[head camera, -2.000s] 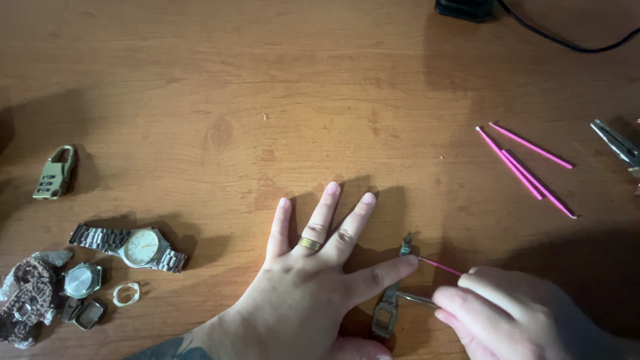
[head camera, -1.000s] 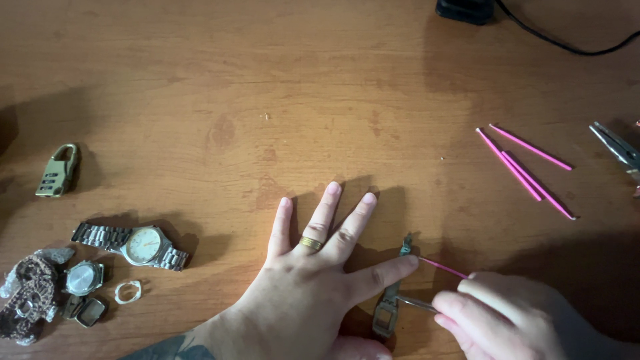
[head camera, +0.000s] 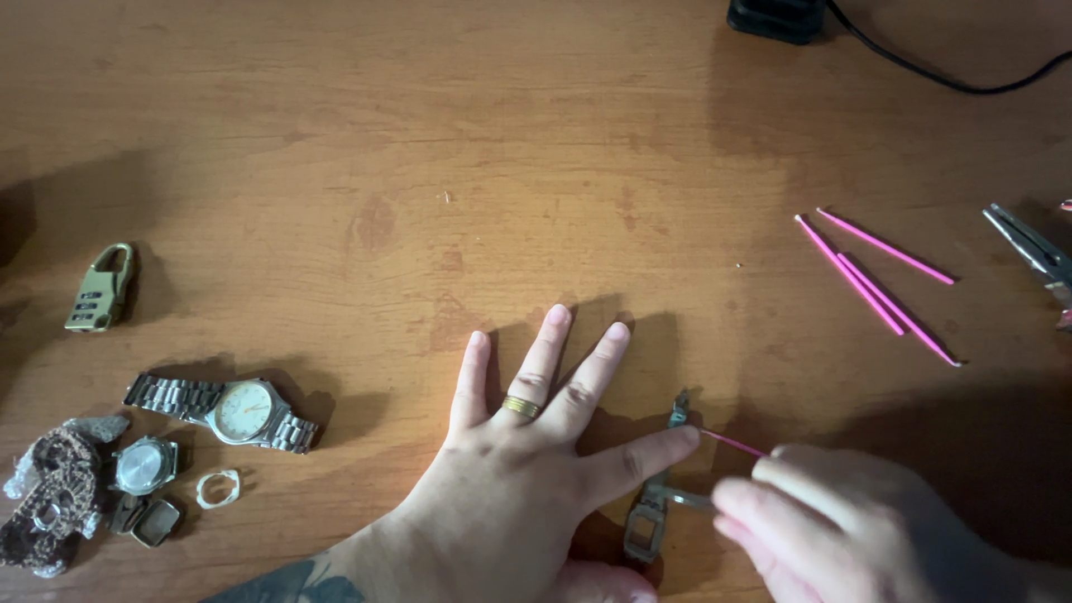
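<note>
My left hand (head camera: 544, 469) lies palm down with fingers spread, a gold-coloured ring on one finger. Its index finger presses across a small metal watch band with an open rectangular frame (head camera: 645, 532) at its lower end. My right hand (head camera: 829, 519), partly blurred, grips a slim metal tool (head camera: 687, 498), whose end meets the band just above the frame. A thin pink stick (head camera: 733, 442) also extends from the right hand toward the left index fingertip.
At left are a combination padlock (head camera: 100, 293), a wristwatch with metal bracelet (head camera: 243, 410), a watch case (head camera: 144, 466), a pale ring-shaped part (head camera: 219, 488) and a beaded piece (head camera: 63, 486). At right lie pink sticks (head camera: 871, 293) and pliers (head camera: 1030, 247); a black cable (head camera: 930, 79) runs behind.
</note>
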